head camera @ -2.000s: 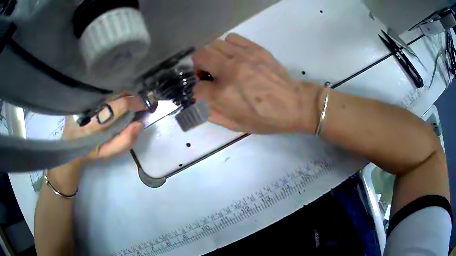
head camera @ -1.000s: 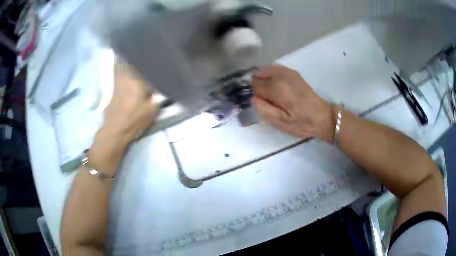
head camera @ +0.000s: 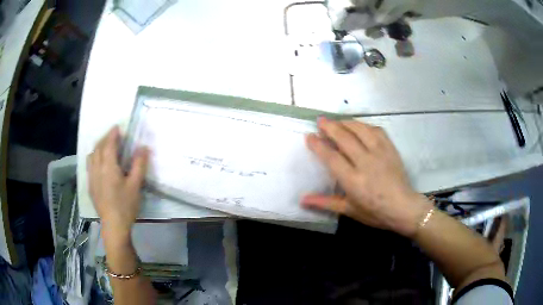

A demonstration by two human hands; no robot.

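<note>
A white marked pattern piece (head camera: 220,158) with printed dark lines and small writing lies on a green fabric panel (head camera: 238,102). The green shows as a border along the far edge. The panel is at the table's front edge, its near side slightly over it. My left hand (head camera: 119,179) holds the left end, thumb on top. My right hand (head camera: 369,173) holds the right end, fingers spread on the white surface; what lies under the fingers is hidden. The sewing machine head (head camera: 381,15) stands beyond, with the needle area (head camera: 344,53) lit.
Black thread snips (head camera: 513,119) lie at the far right. A grey-white template (head camera: 140,12) lies at the far left of the table. A left basket (head camera: 62,173) with white pieces and a right basket (head camera: 521,238) stand below the front edge.
My hands have moved from the machine head to the table's front edge. The panel with the white piece now shows between them. The view has shifted, so the machine head sits higher.
</note>
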